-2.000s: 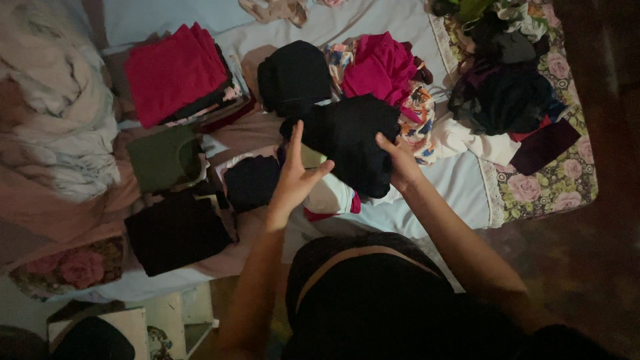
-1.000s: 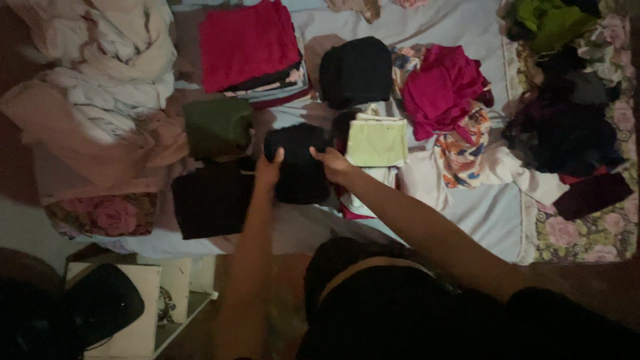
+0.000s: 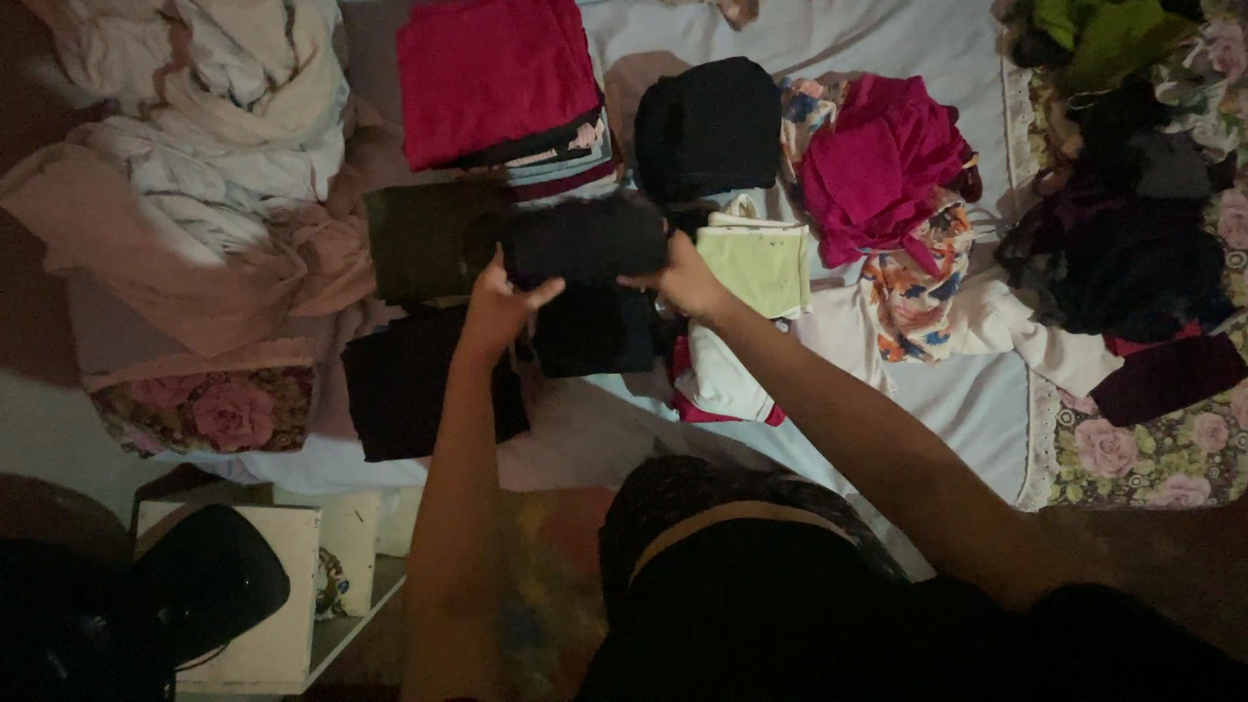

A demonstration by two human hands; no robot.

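Observation:
A folded dark garment (image 3: 585, 239) is held between my left hand (image 3: 502, 302) at its left end and my right hand (image 3: 682, 278) at its right end. Beneath and nearer me lies another folded dark garment (image 3: 595, 331). To the left are a folded olive-green garment (image 3: 424, 239) and a folded black garment (image 3: 405, 390). Just right of my right hand lies a folded light green garment (image 3: 756, 263), with a white garment (image 3: 731, 375) below it. Farther off are a stack topped by red cloth (image 3: 497, 78) and a folded black garment (image 3: 710, 127).
A crumpled magenta garment (image 3: 882, 166) lies on patterned cloth at the right. Dark clothes (image 3: 1121, 244) are heaped beyond it on the floral mattress (image 3: 1111, 444). Pale bedding (image 3: 234, 127) is bunched at the left. An open white drawer (image 3: 249, 624) stands lower left, beside a black object.
Two seconds ago my hands held dark cloth over the light green garment; they then moved left. Since one second ago they have moved away from my body, and a dark folded garment shows beneath them.

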